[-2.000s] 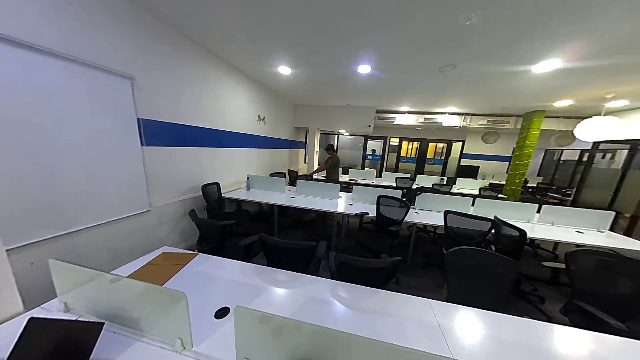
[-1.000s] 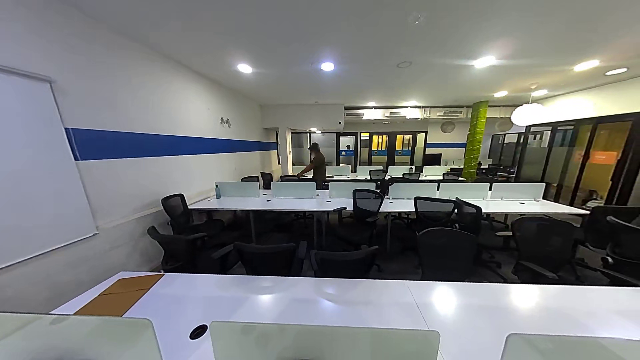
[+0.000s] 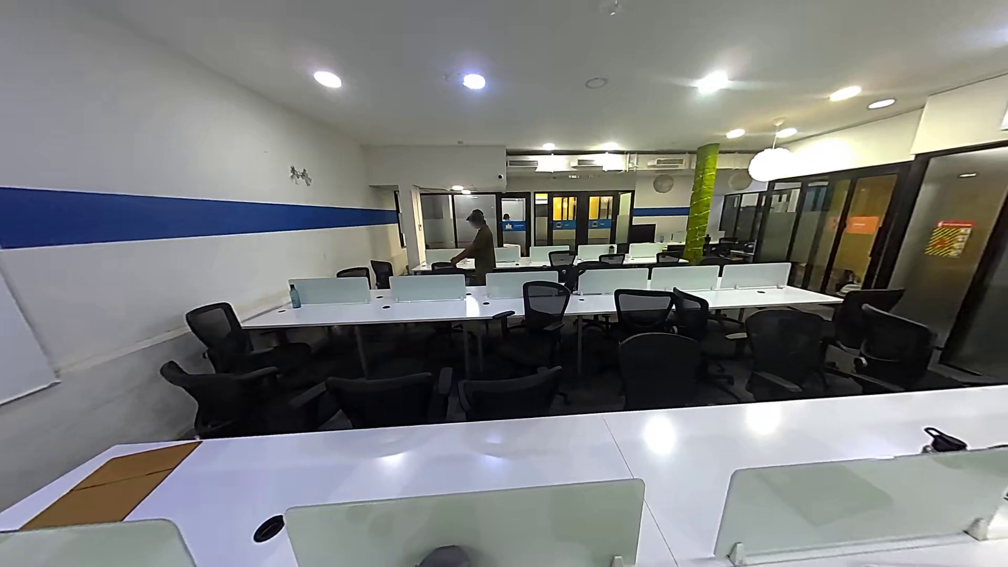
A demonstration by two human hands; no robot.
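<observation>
Neither my left hand nor my right hand is in the head view, so what they hold or touch cannot be told. Nearest to me runs a long white desk with frosted glass dividers. A flat brown cardboard piece lies at its left end, near a black cable grommet. A small black object stands behind the right divider. At the bottom edge a dark rounded thing shows only in part.
Black mesh office chairs crowd the floor between the near desk and a second white desk row, which bears a bottle. Farther back a person stands by another desk. A green pillar rises at right, near glass partitions.
The view has swung to the right, bringing in more of the glass partitions and the small black object. A dark laptop-like thing at lower left, seen two seconds ago, is out of view.
</observation>
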